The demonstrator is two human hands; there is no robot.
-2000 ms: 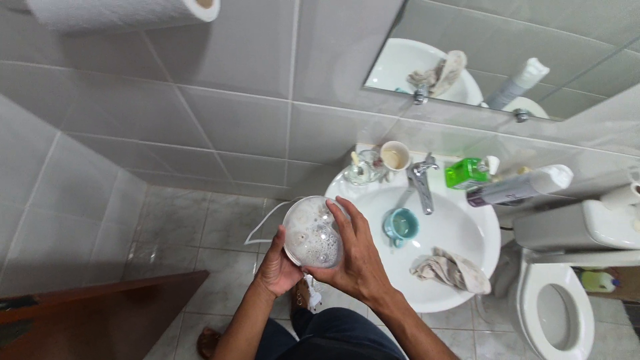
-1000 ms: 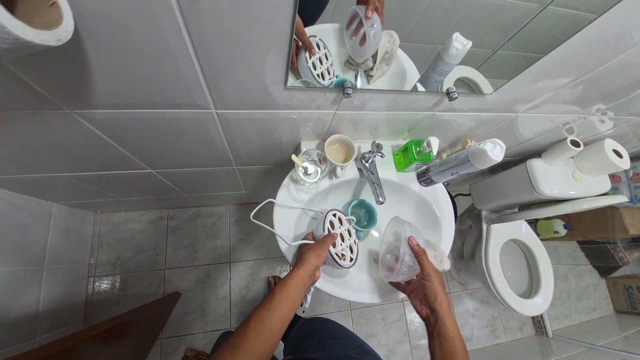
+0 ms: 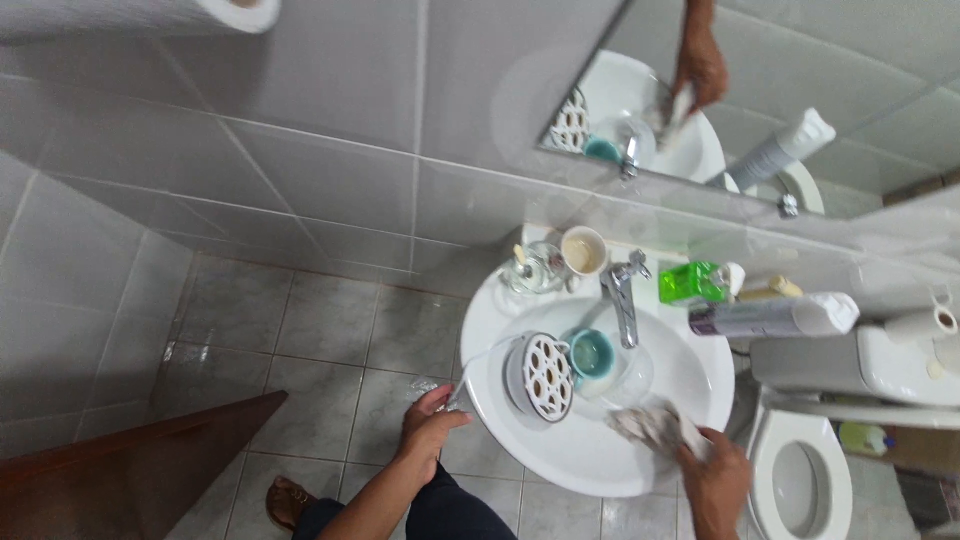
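Note:
My right hand [image 3: 716, 469] grips a crumpled, stained cloth [image 3: 656, 429] at the front right of the white washbasin [image 3: 585, 472]. My left hand [image 3: 429, 426] is off the basin's left rim, fingers apart, beside a white cord; whether it touches the cord I cannot tell. A round device with a white perforated top [image 3: 547, 377] sits tilted in the basin's left part, the cord running from it. Touching or close to it on the right is a teal cup [image 3: 591, 354]. A clear plastic bowl [image 3: 626, 379] lies in the basin below the faucet [image 3: 624, 300].
A glass jar [image 3: 534, 270], a cup with pale contents [image 3: 583, 251], a green soap bottle [image 3: 694, 283] and a spray can [image 3: 772, 315] stand along the back. A toilet [image 3: 799, 472] is at right, a wooden door [image 3: 135, 472] at lower left, a mirror [image 3: 750, 112] above.
The perforated device and the clear bowl, one in each hand a second ago, now rest in the basin. My right hand has taken hold of the cloth; my left hand has moved off the device.

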